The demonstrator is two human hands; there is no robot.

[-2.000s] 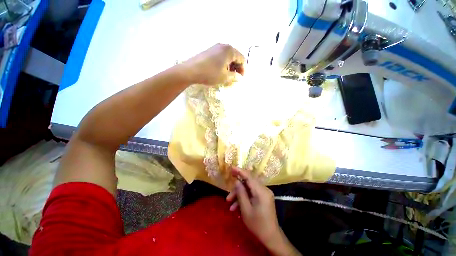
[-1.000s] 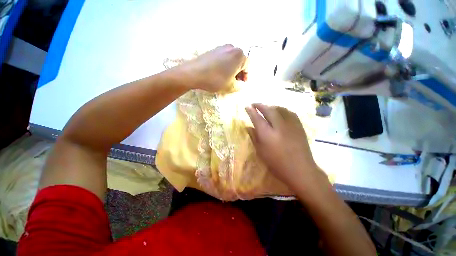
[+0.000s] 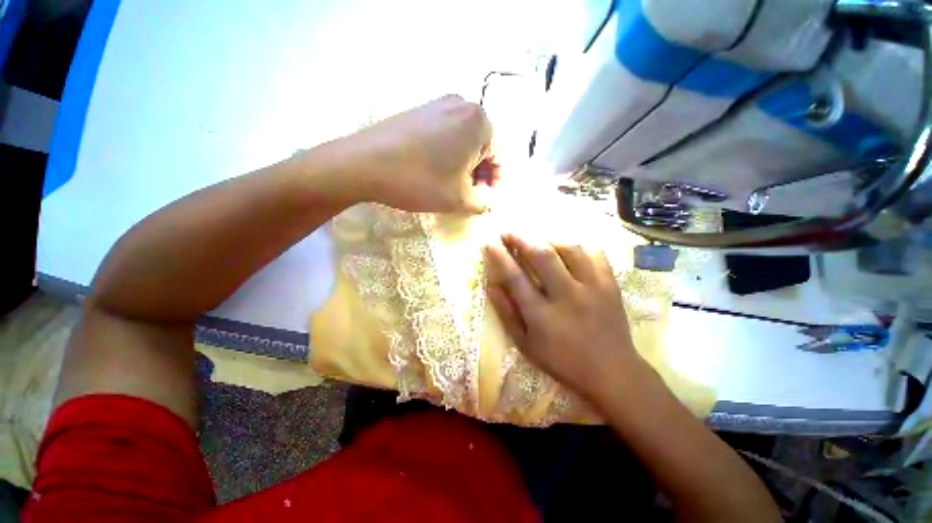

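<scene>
A pale yellow garment panel point(image 3: 337, 332) lies over the table's front edge, washed out to white near the needle area. Cream scalloped lace trim point(image 3: 421, 296) runs in rows down it. My left hand point(image 3: 439, 153) is curled with its fingertips pinching the cloth left of the machine head; the held part is washed out. My right hand point(image 3: 562, 306) lies palm down on the panel, fingers spread a little, fingertips near the washed-out area. The white and blue sewing machine point(image 3: 705, 82) stands at the upper right. Its presser foot and needle cannot be made out clearly.
A black mobile phone point(image 3: 766, 268) lies right of the machine head, partly covered by it. Blue and red snips point(image 3: 846, 339) lie near the table's right end beside whitish strips. Yellow cloth point(image 3: 255, 370) is below the table at left. The ruler-marked edge point(image 3: 250, 341) crosses the front.
My right hand has come up from the panel's lower edge onto the cloth beside my left hand. My left hand keeps its grip. The view has shifted closer to the machine head.
</scene>
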